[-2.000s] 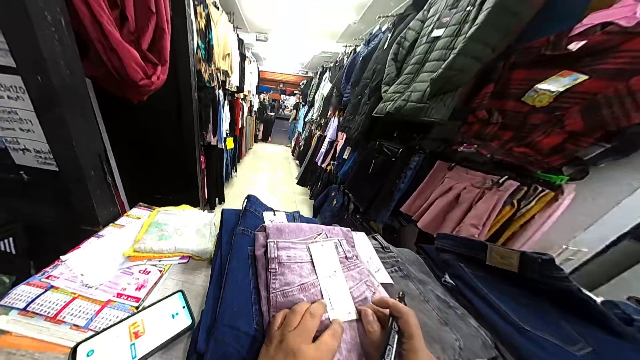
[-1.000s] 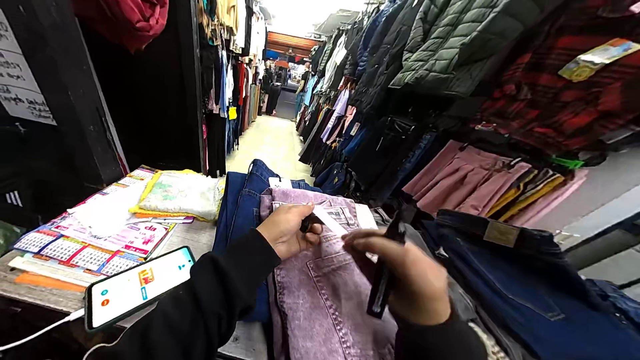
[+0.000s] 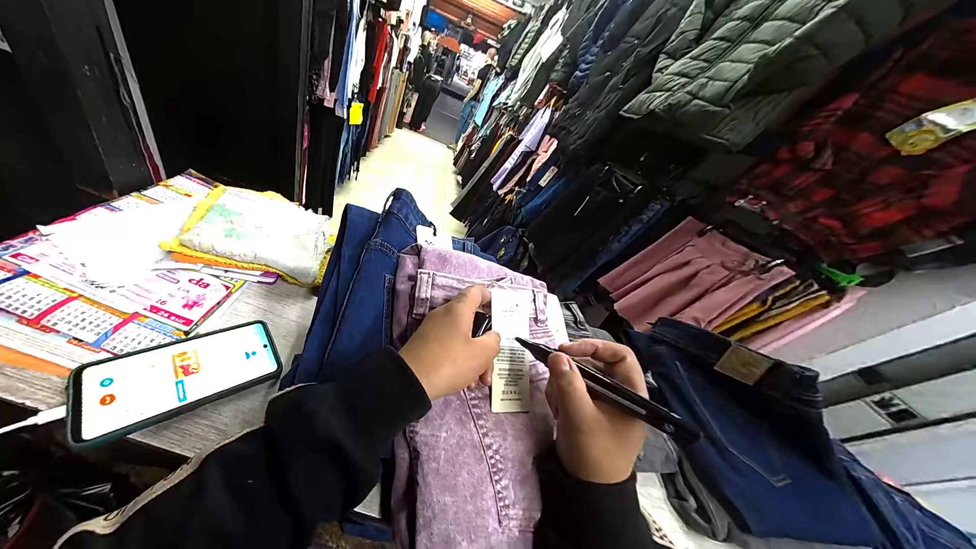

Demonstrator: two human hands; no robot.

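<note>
My right hand (image 3: 598,412) holds a black marker pen (image 3: 610,385), its uncapped tip beside the upper half of a white paper hang tag (image 3: 510,354). Between the fingers of my left hand (image 3: 454,343) are the left edge of that tag and a small black piece that looks like the pen's cap. Under both hands lie folded light purple denim jeans (image 3: 473,473), waistband at the far end. Dark blue jeans (image 3: 351,305) lie at their left, and grey jeans (image 3: 659,454) show partly at their right.
At left, a phone (image 3: 179,377) with its screen lit and a cable attached lies near printed calendars (image 3: 99,320) and a folded cloth (image 3: 259,232) with yellow edging. More dark blue jeans (image 3: 747,450) are at right. Clothing racks line an aisle (image 3: 396,168); pink skirts (image 3: 686,282) hang at right.
Two seconds ago both hands lay on the jeans near the tag's lower end. Now the left hand grips the tag's side, and the pen is uncapped with its tip at the tag.
</note>
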